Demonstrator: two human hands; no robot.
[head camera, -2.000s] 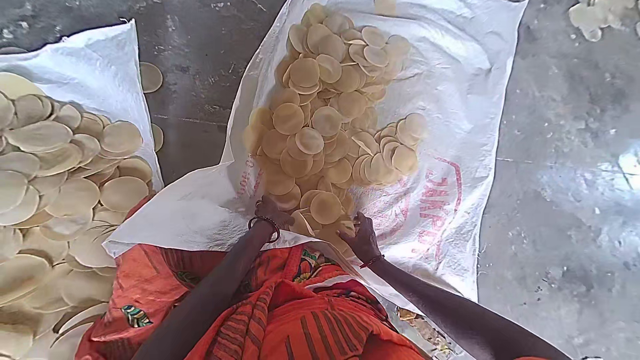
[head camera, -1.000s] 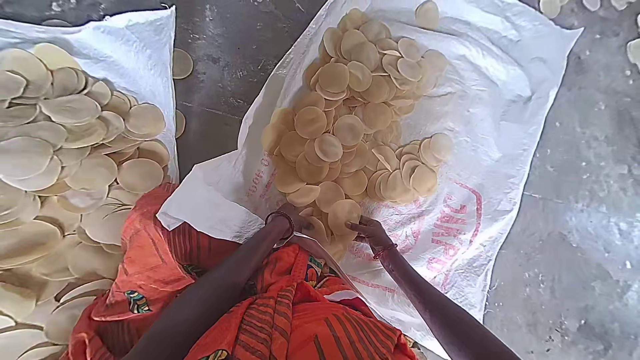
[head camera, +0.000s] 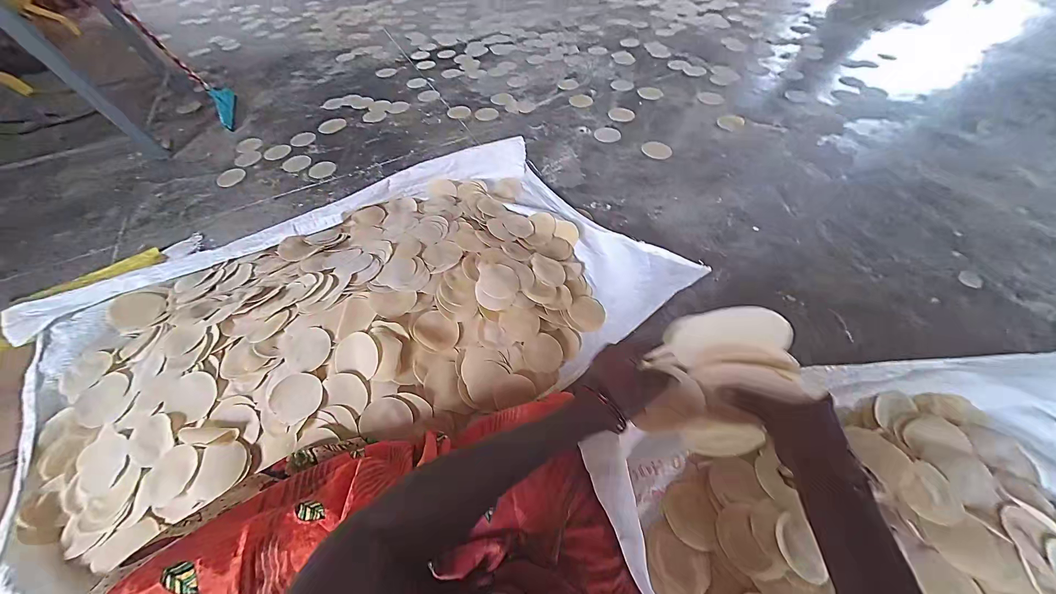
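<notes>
Between my left hand (head camera: 631, 379) and my right hand (head camera: 771, 404) is a bunch of thin, round, pale discs (head camera: 726, 363), blurred by motion. The bunch is raised over the near edge of the right-hand pile of discs (head camera: 726, 511), which lies on a white woven sack (head camera: 949, 371). To the left, a larger pile of the same discs (head camera: 355, 346) covers another white woven sack (head camera: 635, 272). My left hand is near this sack's right corner. A dark bracelet circles my left wrist. The fingers of both hands are partly hidden by the discs.
Many loose discs (head camera: 495, 66) lie scattered over the grey floor (head camera: 784, 206) ahead. At the upper left stand metal legs (head camera: 82, 82) and a hanging cord with a teal tip (head camera: 223, 107). Red patterned cloth (head camera: 371, 511) covers my lap between the piles.
Both hands have lifted a bunch of discs from the near end of the right-hand pile, where they were earlier. The view has swung strongly left and up.
</notes>
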